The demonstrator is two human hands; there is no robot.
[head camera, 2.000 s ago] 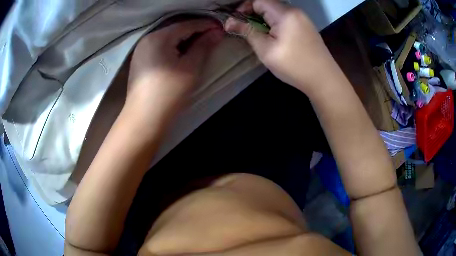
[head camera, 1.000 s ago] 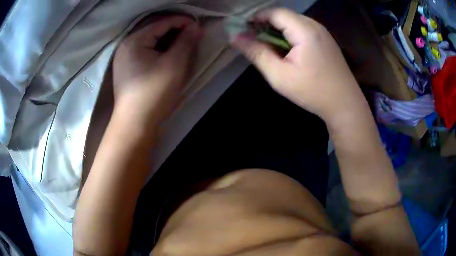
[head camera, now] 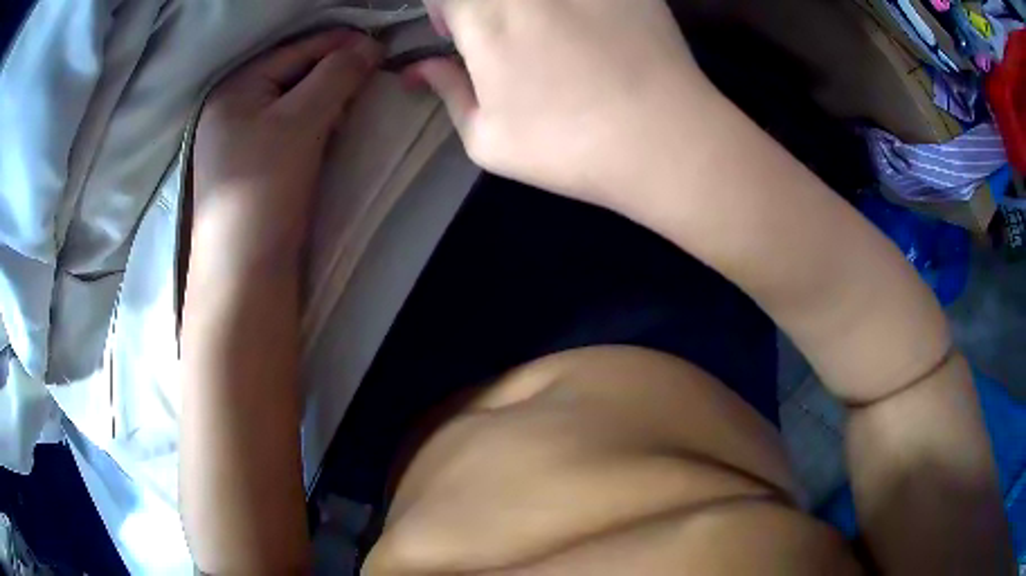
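The cream garment (head camera: 135, 242) covers the upper left, its folded layers and long edge running up to the hands. My left hand (head camera: 264, 129) grips the garment's edge between thumb and fingers, with its forearm lying over the cloth. My right hand (head camera: 540, 84) is just to the right at the same edge, thumb and fingertips close to the cloth and near my left fingertips. Its upper part is cut off by the top of the picture. The green snips do not show now; the right palm is turned away, so its content is hidden.
At the upper right are a cardboard box (head camera: 900, 96), striped purple-white cloth (head camera: 939, 167), a red plastic basket (head camera: 1007, 101) cut by the edge, and spools. Blue bags (head camera: 928, 253) lie below. Dark cloth (head camera: 540, 264) hangs between my forearms. A bare torso is at the bottom.
Both hands have moved left along the garment edge. The right hand has come closer and appears larger, and the green snips have gone out of sight. The view has shifted.
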